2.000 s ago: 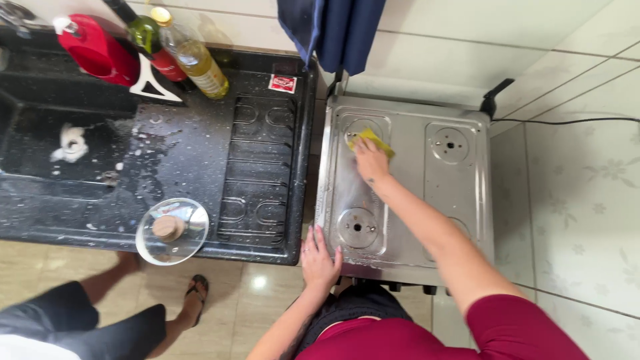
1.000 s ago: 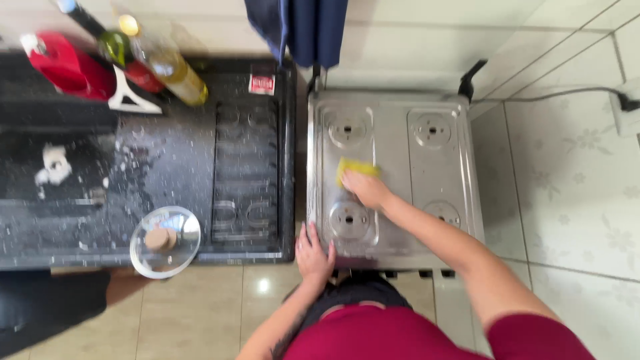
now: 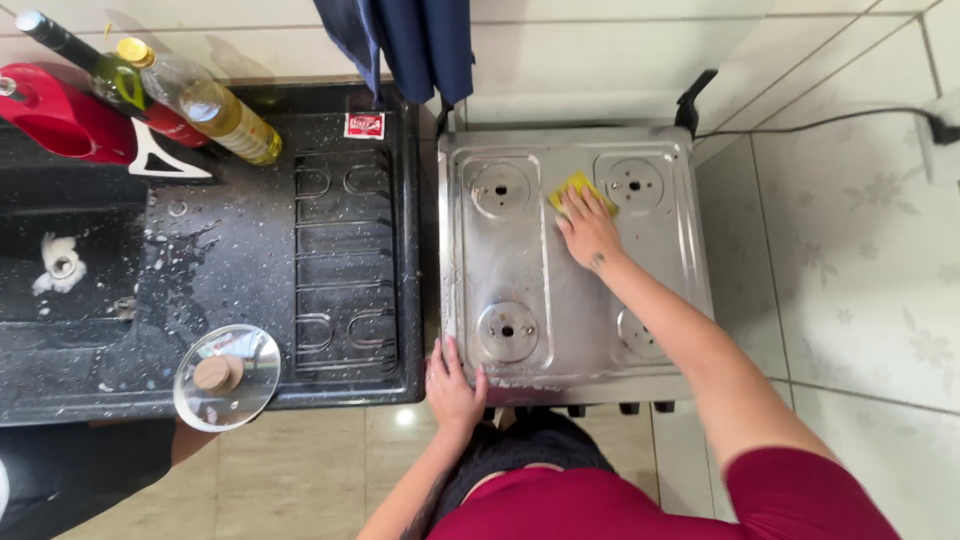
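Note:
My right hand (image 3: pixel 589 229) presses a yellow sponge cloth (image 3: pixel 578 190) flat on the stainless steel cooktop (image 3: pixel 574 300), between the two rear burner seats and closer to the right one. The palm hides part of the cloth. At the front left corner of the stove rests my left hand (image 3: pixel 455 390), fingers apart and holding nothing. The burner seats are bare, and a wet-looking film shows on the steel around the left ones.
Left of the stove is a black speckled sink counter (image 3: pixel 217 262) with a glass lid (image 3: pixel 226 377) over its front edge. Bottles (image 3: pixel 232 120) and a red dispenser (image 3: pixel 64 112) stand behind. Blue cloth (image 3: pixel 424 45) hangs above. Another person's leg (image 3: pixel 82 469) shows lower left.
My right hand and the yellow cloth have moved from the left side of the cooktop toward its rear right. My left hand stays at the front left corner.

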